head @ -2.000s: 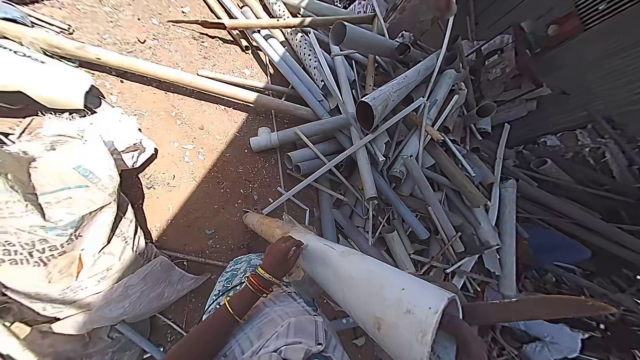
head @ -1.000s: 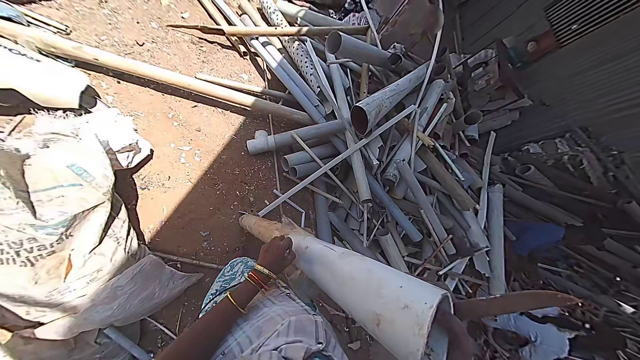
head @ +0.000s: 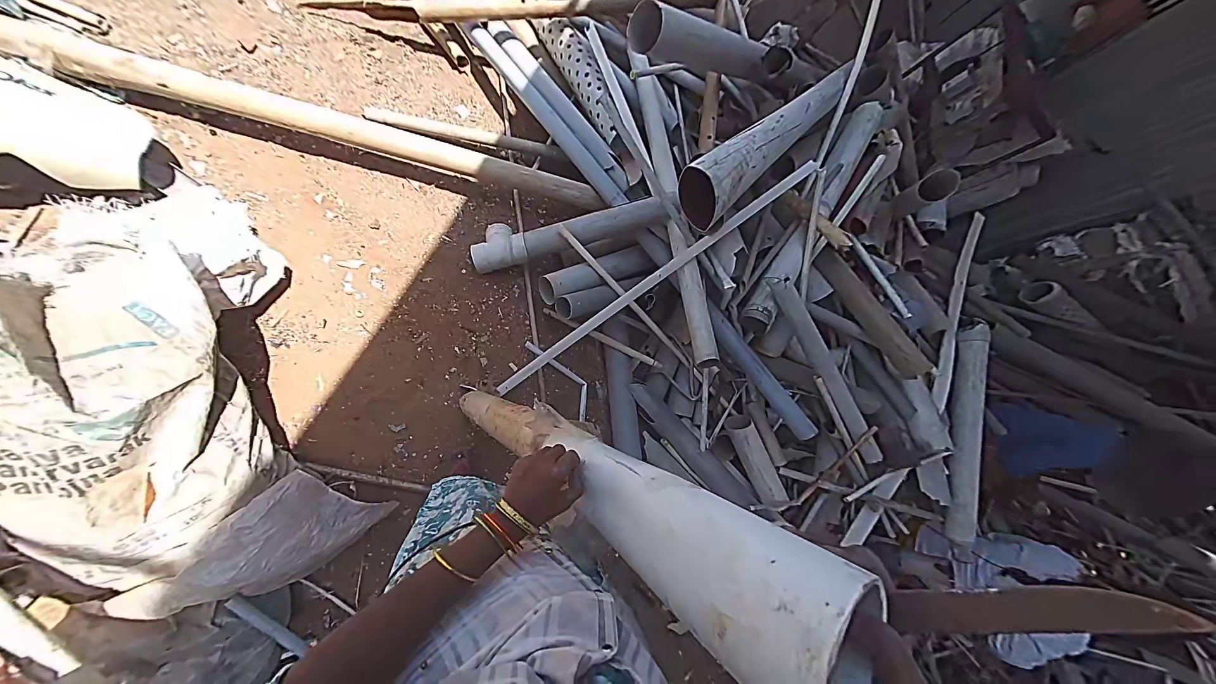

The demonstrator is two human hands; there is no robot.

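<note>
A tapered white plastic pipe [head: 722, 560] lies diagonally at the lower middle, its wide mouth toward the lower right. Its narrow far end is a rough, brownish tip [head: 503, 423]. My left hand [head: 543, 486], with bangles at the wrist, is closed on the pipe just behind that tip. At the wide end, my right hand [head: 860, 556] shows only partly behind the pipe, with a dark forearm by the mouth; its fingers are hidden. A long, rusty, curved metal blade [head: 1045, 611] sticks out to the right from beside the mouth; its handle is hidden.
A large heap of grey plastic pipes [head: 750, 171] and split strips fills the middle and right. Printed woven sacks [head: 104, 380] stand at the left. A long wooden pole [head: 313, 119] crosses the earth at the upper left. A dark corrugated sheet [head: 1140, 104] borders the upper right.
</note>
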